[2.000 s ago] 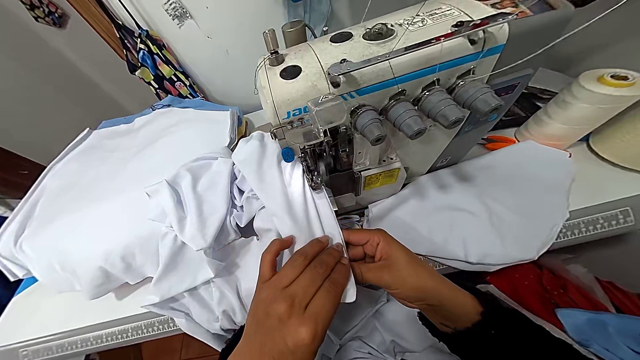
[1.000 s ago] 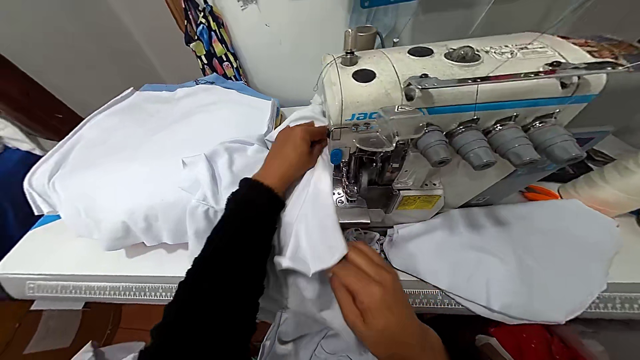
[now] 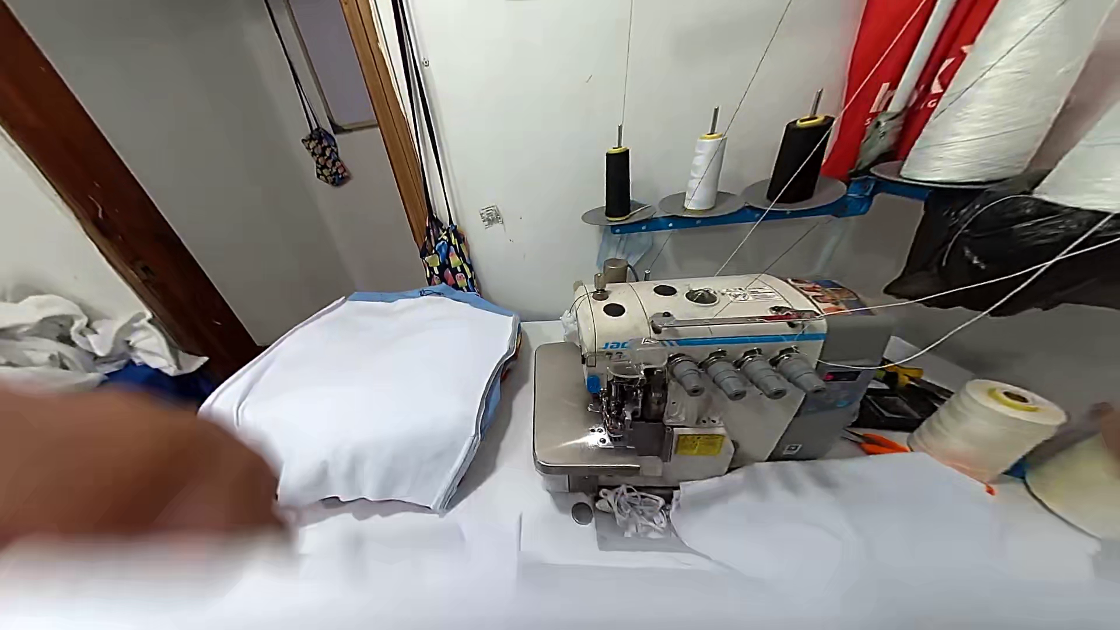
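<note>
My left hand (image 3: 131, 472) is a large blur at the left edge, above blurred white fabric (image 3: 560, 599) that spans the bottom; its grip is indistinct. A blurred, skin-coloured shape at the right edge, beside a thread cone, may be my right hand (image 3: 1104, 429); its fingers are unclear. The overlock sewing machine (image 3: 744, 306) stands in the middle, with no fabric under its presser foot (image 3: 617, 420). Left of it lies a stack of white fabric pieces (image 3: 376, 394) with blue edges. Another white fabric piece (image 3: 814, 507) lies at the machine's front right.
Behind the machine, a blue rack (image 3: 735, 217) carries black and white thread spools, with threads running down. Large cream thread cones (image 3: 989, 429) stand at right near orange-handled scissors (image 3: 879, 444). A small heap of white thread or trim (image 3: 634, 509) lies before the machine.
Both hands have left the machine, and the white fabric that was beside its presser foot is away from it. The view has swung up and back.
</note>
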